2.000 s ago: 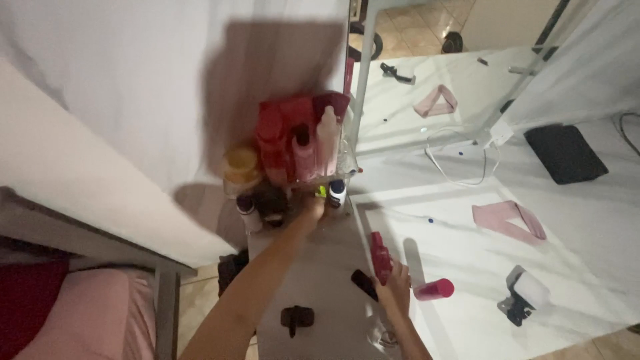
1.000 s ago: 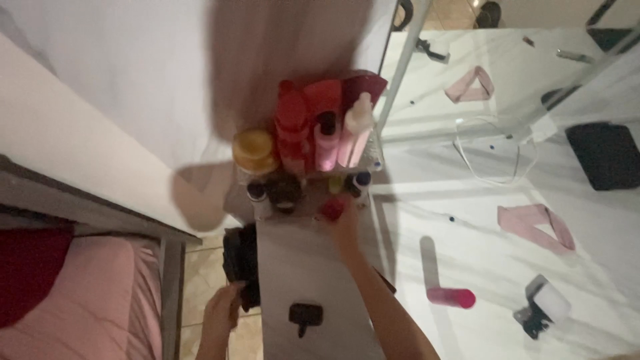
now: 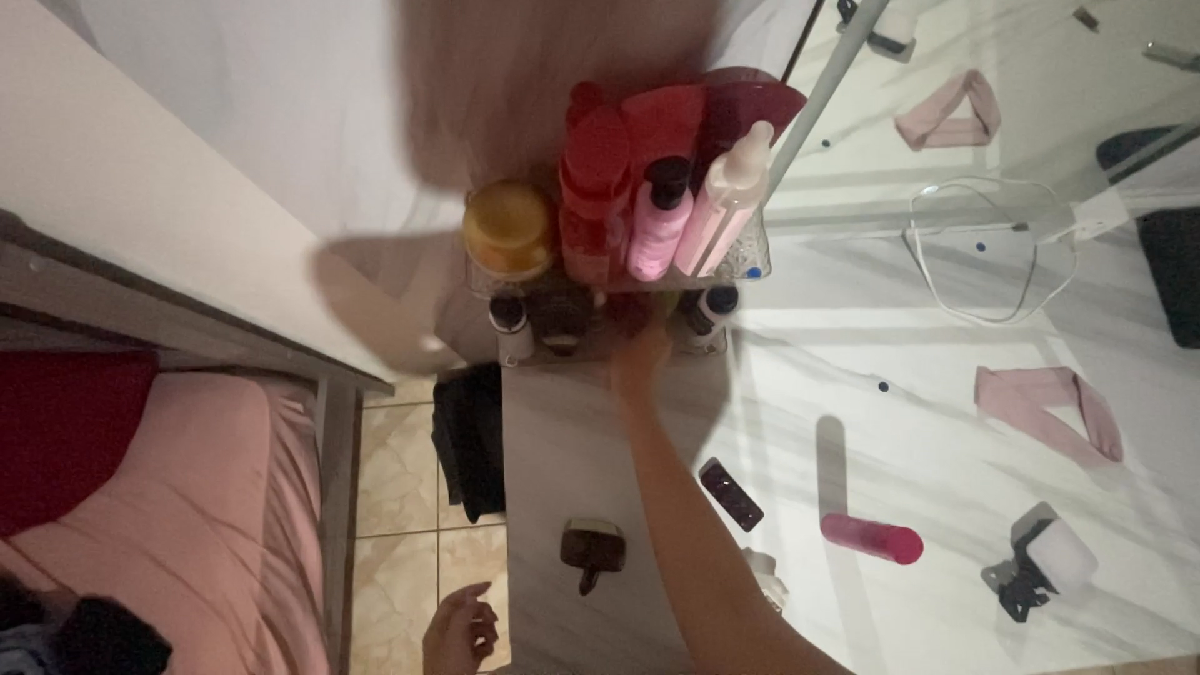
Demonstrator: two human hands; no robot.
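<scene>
My right hand (image 3: pixel 640 349) reaches into the lower tier of a clear shelf rack (image 3: pixel 614 361), at a dark red item (image 3: pixel 630 314); shadow hides its fingers. Small bottles stand on both sides of it, a dark-capped one (image 3: pixel 708 314) to the right and another (image 3: pixel 511 323) to the left. On the upper tier are a yellow-lidded jar (image 3: pixel 509 230), a red bottle (image 3: pixel 595 206), a pink pump bottle (image 3: pixel 661 220) and a pale pink bottle (image 3: pixel 727 206). My left hand (image 3: pixel 461 630) hangs over the floor beside the tabletop, fingers curled, holding nothing visible.
On the marble-patterned top lie a dark square-headed brush (image 3: pixel 592 548), a dark patterned case (image 3: pixel 731 494), a pink cylinder (image 3: pixel 872 539), a pink headband (image 3: pixel 1050 408), a black-and-white device (image 3: pixel 1045 562) and a white cable (image 3: pixel 923 267). A mirror stands behind; a bed (image 3: pixel 178 469) is at left.
My right hand has brought the red item from above the tabletop to the rack's lower tier. My left hand, at the rack two seconds ago, has withdrawn to the near left.
</scene>
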